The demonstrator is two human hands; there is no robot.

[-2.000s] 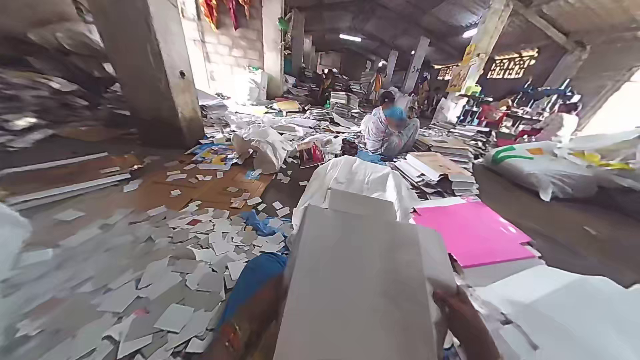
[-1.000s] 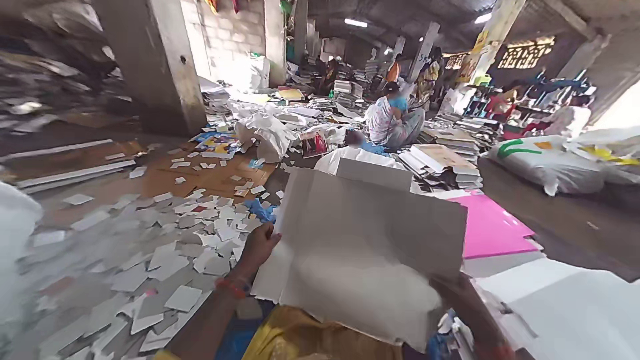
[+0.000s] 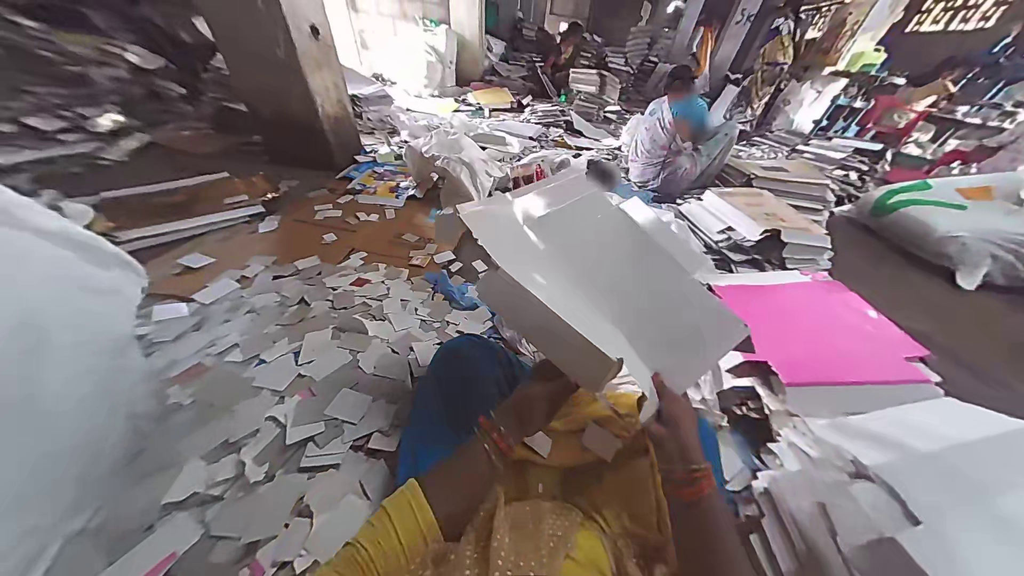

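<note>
My right hand (image 3: 676, 420) grips the lower edge of a sheet of white cardboard (image 3: 608, 264), which is raised and tilted in front of me. At the sheet's lower left, my left hand (image 3: 540, 392) is closed on a folded flap with a grey-brown inner face; its fingers are partly hidden. Two small card pieces (image 3: 602, 442) lie over my yellow clothing, below the sheet. Beside my right hand, a bright pink sheet (image 3: 816, 328) tops a stack of white board.
Many small card scraps (image 3: 344, 408) cover the floor at left. A white sack (image 3: 64, 384) bulges at the left edge, another sack (image 3: 952, 224) lies at right. A person (image 3: 672, 144) sits ahead near paper stacks (image 3: 776, 216). A concrete pillar (image 3: 280, 80) stands at upper left.
The cardboard, earlier broad and upright before me, is now tilted, with a folded part at its lower left. My left hand has moved from its left edge to below it. The view has tipped down.
</note>
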